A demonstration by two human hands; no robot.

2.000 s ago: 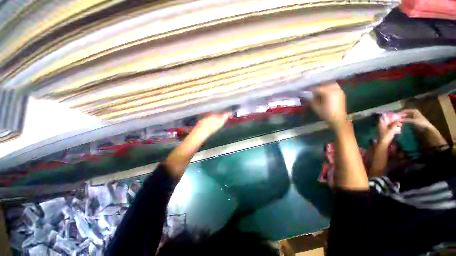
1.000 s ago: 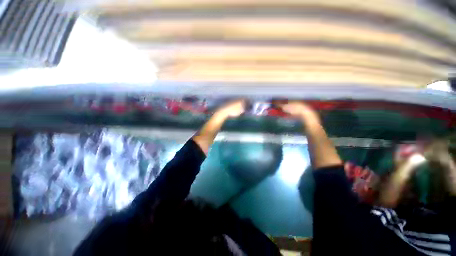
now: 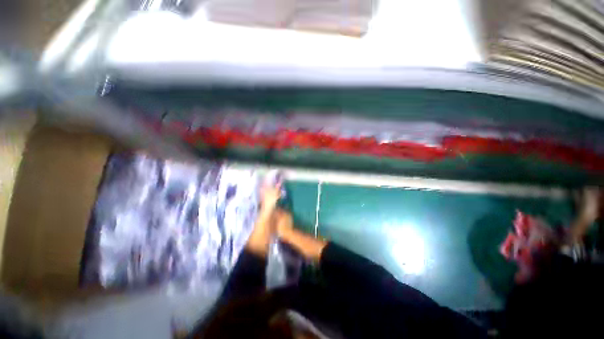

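Observation:
My left hand (image 3: 267,200) is at the right edge of the heap of pale sachets (image 3: 159,228), just nearer than the pale rail. A small pale and dark patch shows at its fingertips; blur hides whether it is a sachet. My right hand (image 3: 286,228) is close beside it, lower and to the right, its fingers blurred. A pale strip shows between my forearms. Red packages (image 3: 318,142) with whitish tops lie in a close row on the green conveyor belt (image 3: 298,99), away from both hands.
The pale edge rail (image 3: 397,180) separates the belt from the green worktable (image 3: 357,218). A brown carton (image 3: 53,205) stands at left. The white shelf (image 3: 298,53) carries cardboard stacks (image 3: 550,46). Red packets (image 3: 526,242) and another person's hand (image 3: 585,206) are at right.
Both hands have left the red packages on the belt and come back together beside the sachet heap. The view has swung left, showing the carton and more of the belt.

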